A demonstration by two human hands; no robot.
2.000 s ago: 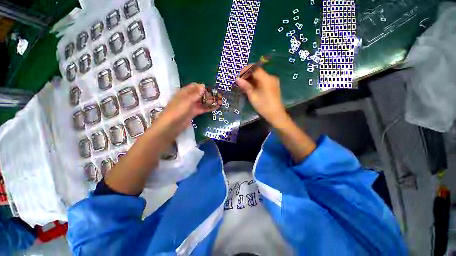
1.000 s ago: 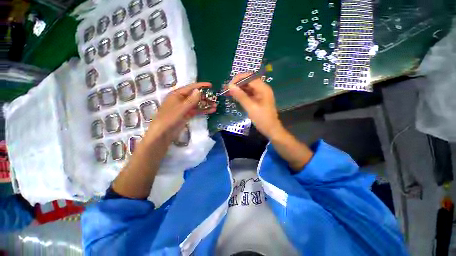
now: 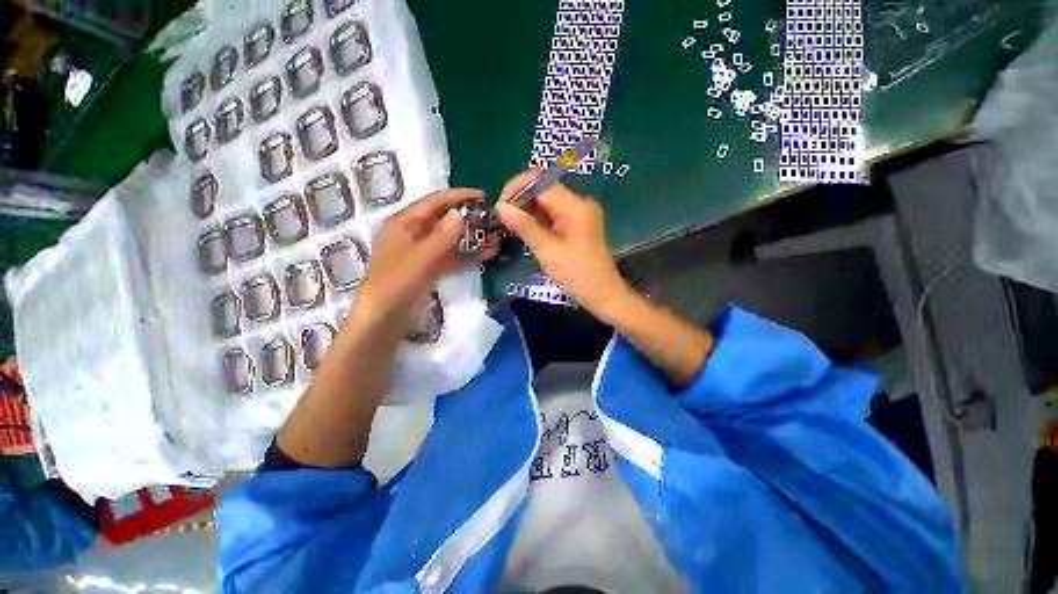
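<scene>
My left hand [image 3: 415, 246] holds a small metal watch housing [image 3: 477, 225] at the bench's front edge. My right hand [image 3: 565, 238] grips a slim pointed tool [image 3: 555, 172], its yellowish part up and its tip hidden at the housing by my fingers. A long gridded adhesive strip [image 3: 578, 81] lies on the green bench just ahead of my right hand, with a few small pieces below it. Which parts of the housing are touched is too small to tell.
A white-lined tray [image 3: 414, 116] with rows of housings is at left, beside stacked white liners [image 3: 87, 337]. A second gridded strip [image 3: 825, 99] lies right, beside scattered small frames [image 3: 743, 101]. A crumpled plastic bag [image 3: 1019, 186] is at the far right.
Two seconds ago my right hand was near the strip; it has moved left to the housing and now meets my left hand. The view has shifted slightly.
</scene>
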